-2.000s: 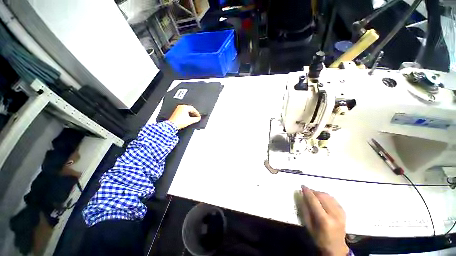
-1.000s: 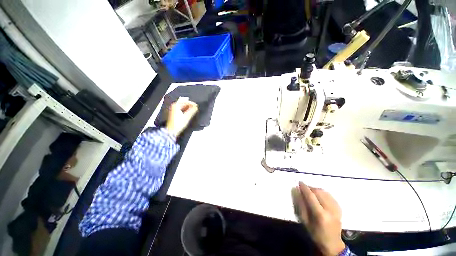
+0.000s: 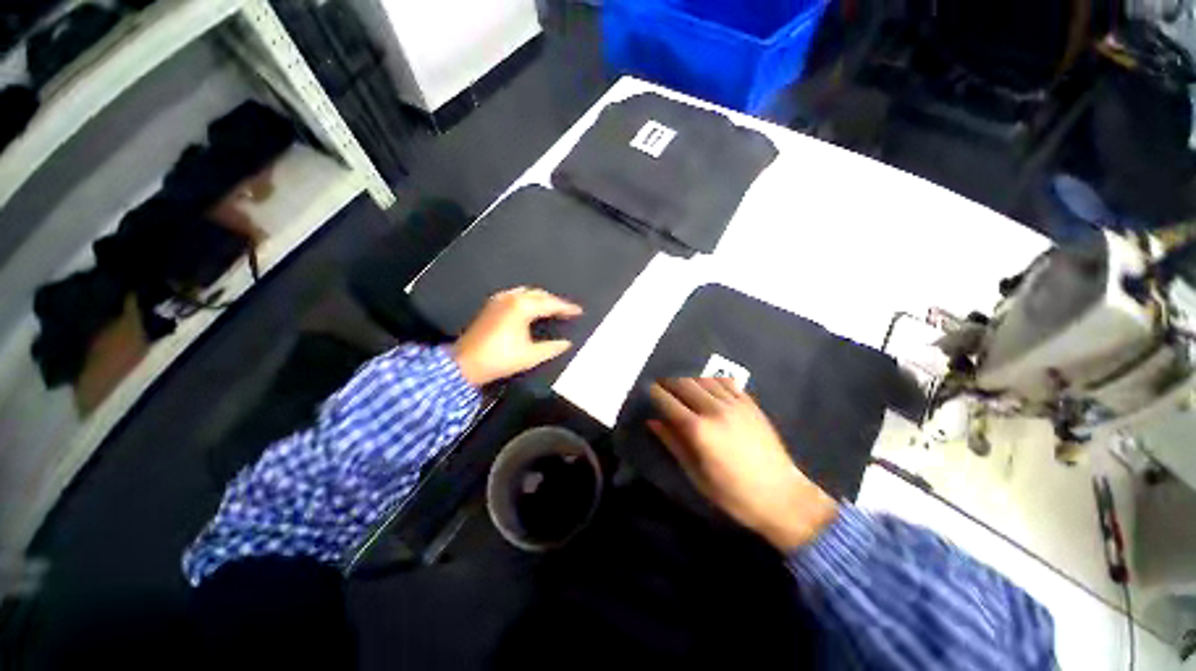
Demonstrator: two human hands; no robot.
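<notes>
A black fabric panel (image 3: 800,354) with rounded corners lies on the white table (image 3: 866,210) left of the sewing machine (image 3: 1082,321). A white label (image 3: 725,374) is on it. My right hand (image 3: 719,439) lies on this panel, its fingertips by the label. My left hand (image 3: 516,337) is over the near edge of a second black pile (image 3: 538,249), fingers apart; whether it pinches a piece is unclear. A stack of black panels (image 3: 682,171) with a white label on top lies beyond that pile.
A cup or bin (image 3: 544,489) is below the table edge. A blue crate (image 3: 715,46) stands beyond the table. A shelf (image 3: 315,118) with black pieces is at left. A red-and-dark slim tool (image 3: 1111,531) lies at far right, with a black cord.
The view has swung left. A labelled black panel now lies on the table under my right hand. My left hand has moved from the labelled stack to the nearer pile.
</notes>
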